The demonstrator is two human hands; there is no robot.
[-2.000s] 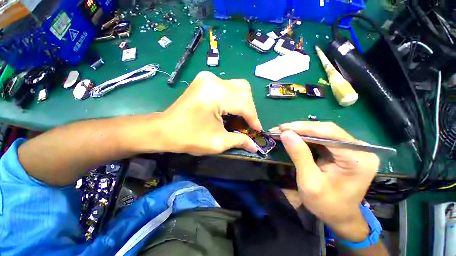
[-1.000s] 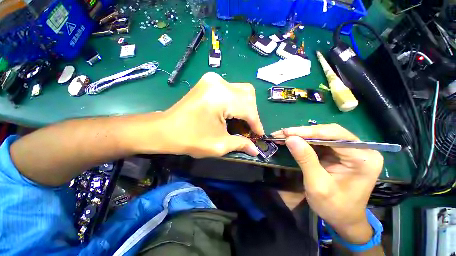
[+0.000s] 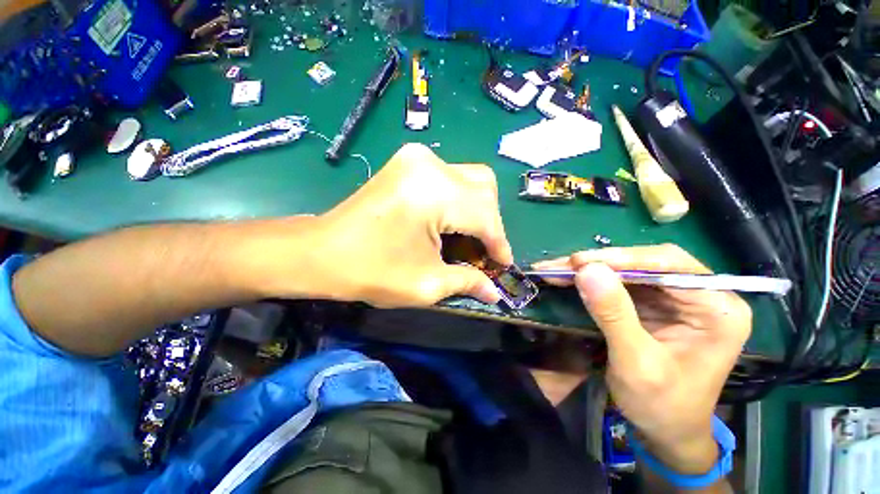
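My left hand (image 3: 415,236) pinches a small device module (image 3: 518,287) between thumb and index finger at the bench's front edge. The module has a dark face and a bright metal rim. An orange-amber flex strip (image 3: 470,255) shows inside the curl of my left fingers. My right hand (image 3: 666,338) holds thin silver tweezers (image 3: 695,281) in a pencil grip, nearly level. Their tip is at the module's upper edge; whether it touches is too small to tell.
Green bench (image 3: 280,198). Behind the hands lie a spare module (image 3: 548,186), white paper (image 3: 550,140), pale wooden-handled tool (image 3: 656,183), black cylinder handle (image 3: 719,178), black pen (image 3: 365,104) and coiled white cable (image 3: 236,147). Blue bins (image 3: 579,29) stand at the back. Black parts tray (image 3: 174,376) is low left.
My right hand and the tweezers have shifted slightly right and down. My left hand still pinches the module, which sits slightly lower and further right in the view.
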